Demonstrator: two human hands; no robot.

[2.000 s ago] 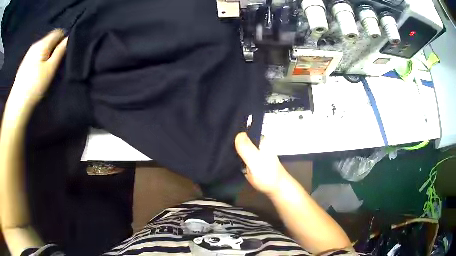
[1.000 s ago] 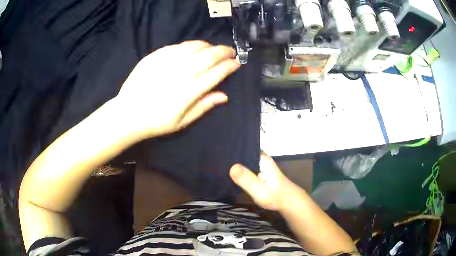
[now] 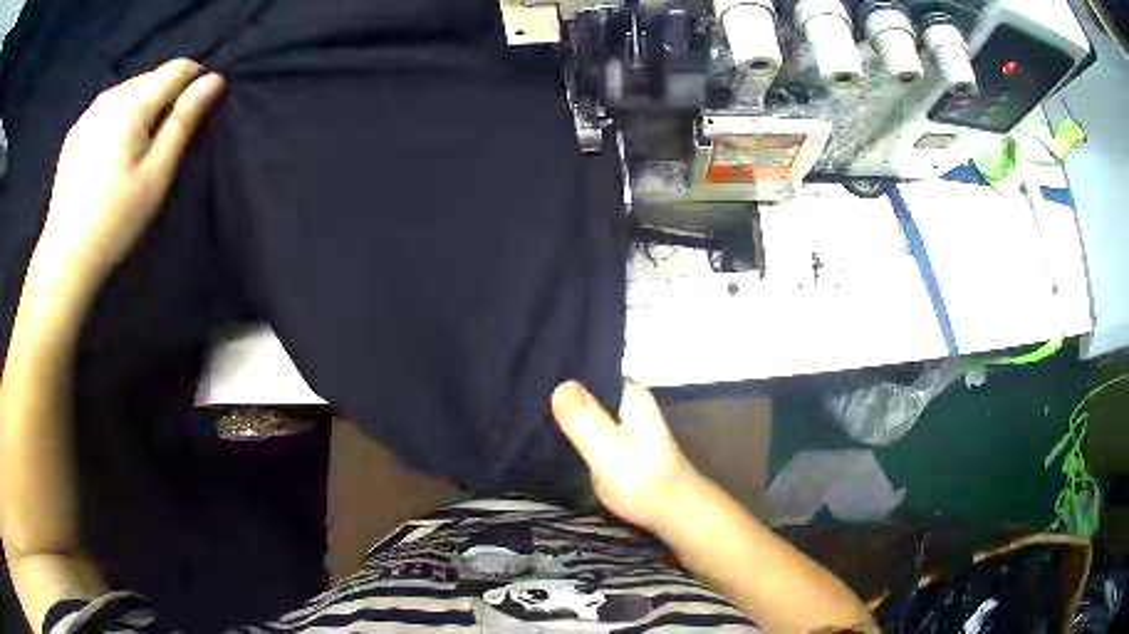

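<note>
A large dark garment piece (image 3: 409, 223) covers the left of the machine table and hangs over its front edge. Its right edge runs straight up to the presser foot (image 3: 592, 134) of the overlock machine (image 3: 662, 74). My left hand (image 3: 130, 149) grips a gathered fold of the cloth at the upper left, its fingertips on the fold. My right hand (image 3: 631, 452) holds the lower right edge of the cloth, thumb on top, fingers hidden under it, in front of the table edge.
White tension knobs (image 3: 827, 43) and a control box with a red light (image 3: 1015, 68) stand at the upper right. Dark trimmings (image 3: 731, 238) lie on the white table (image 3: 854, 291). A clear plastic bag (image 3: 882, 403) and green cord (image 3: 1071, 477) are at the lower right.
My left hand has moved from beside the presser foot to the upper left and now holds the cloth there. My right hand has stayed at the lower edge, shifting slightly left.
</note>
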